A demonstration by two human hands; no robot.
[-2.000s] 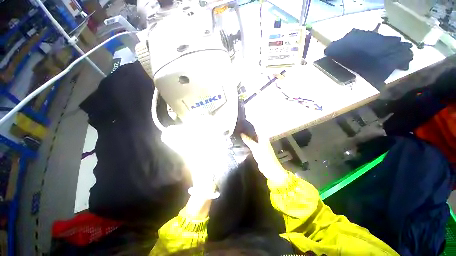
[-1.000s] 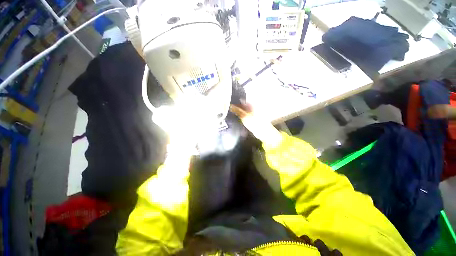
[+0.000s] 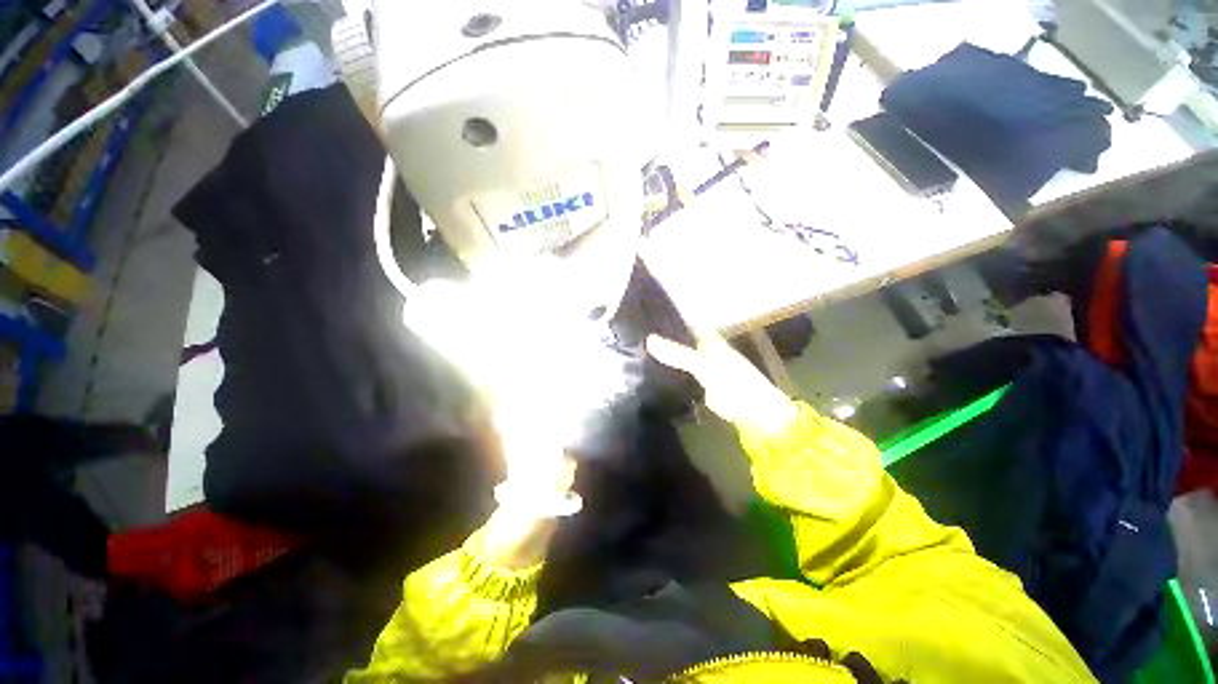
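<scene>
The white JUKI sewing machine (image 3: pixel 514 147) stands in front of me, with a blinding glare below its head that hides the needle area. A black garment piece (image 3: pixel 635 494) runs from under the head down to my lap. My right hand (image 3: pixel 715 374) lies on its right edge, thumb and fingers at the cloth near the table edge. My left hand (image 3: pixel 537 488) is at its left side below the head, mostly washed out by the glare, so its fingers are unclear. A black stack of workpieces (image 3: pixel 314 334) drapes over the table's left end.
A red crate (image 3: pixel 200 551) is at lower left. On the right table are thin threads (image 3: pixel 801 234), a phone (image 3: pixel 903 154) and folded dark cloth (image 3: pixel 995 114). A green crate (image 3: pixel 948 425) at right holds navy cloth (image 3: pixel 1055 481). Another person's dark legs show at far left.
My right hand has moved slightly right and down since a second ago, and my left hand has come lower out of the glare. The other person's hand at far right is gone; dark legs have appeared at left.
</scene>
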